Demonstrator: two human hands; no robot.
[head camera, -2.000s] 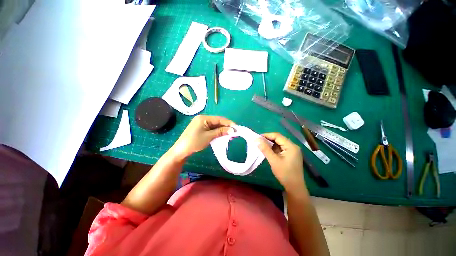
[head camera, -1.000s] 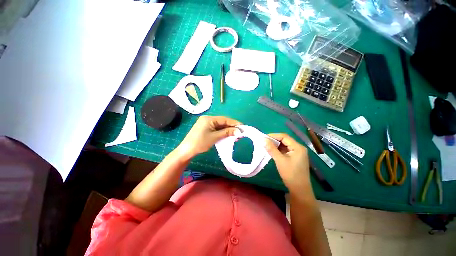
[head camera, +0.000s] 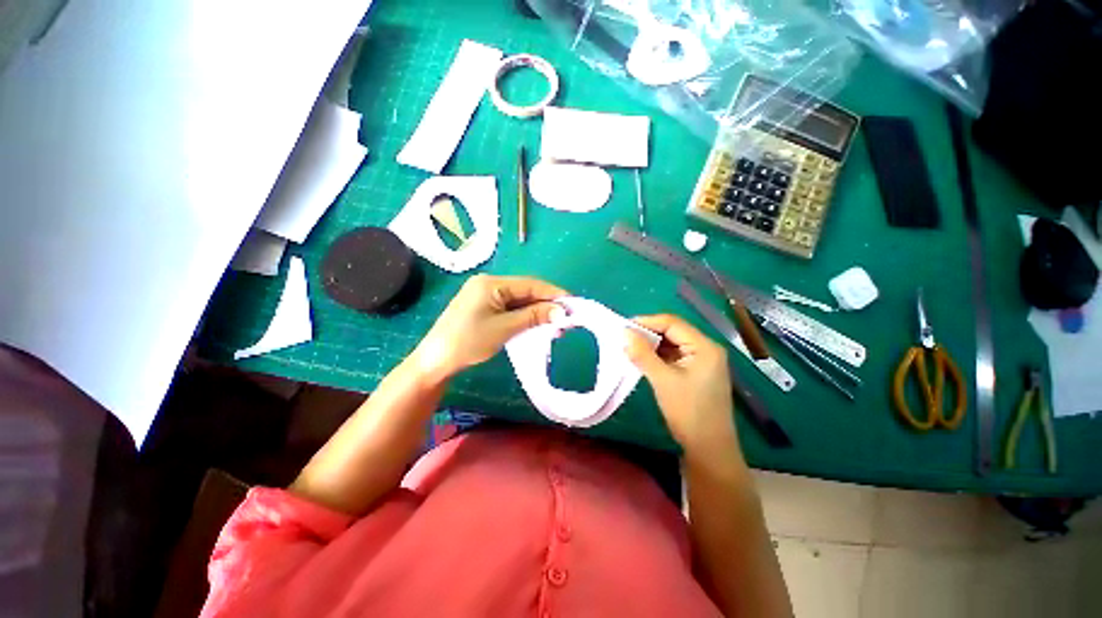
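Observation:
A white card pattern piece (head camera: 578, 406) with an oval hole is held over the table's near edge. A second edge shows along its lower right, so there seem to be two layers. My left hand (head camera: 493, 324) pinches its upper left edge between thumb and fingers. My right hand (head camera: 679, 368) pinches its upper right edge. The fingertips hide parts of the top edge. The green mat shows through the hole.
Round dark weight (head camera: 369, 268), marked pattern piece (head camera: 480, 226), pencil (head camera: 522, 196) and oval card (head camera: 570, 187) lie beyond my hands. Steel rulers (head camera: 810, 326), awl (head camera: 748, 328), scissors (head camera: 928, 386) and pliers (head camera: 1031, 423) lie right. Calculator (head camera: 773, 181) is behind; large white sheet (head camera: 157, 181) is left.
The whole view shifted slightly one way and back. Both hands keep the same pinch on the card piece, with no clear movement relative to it.

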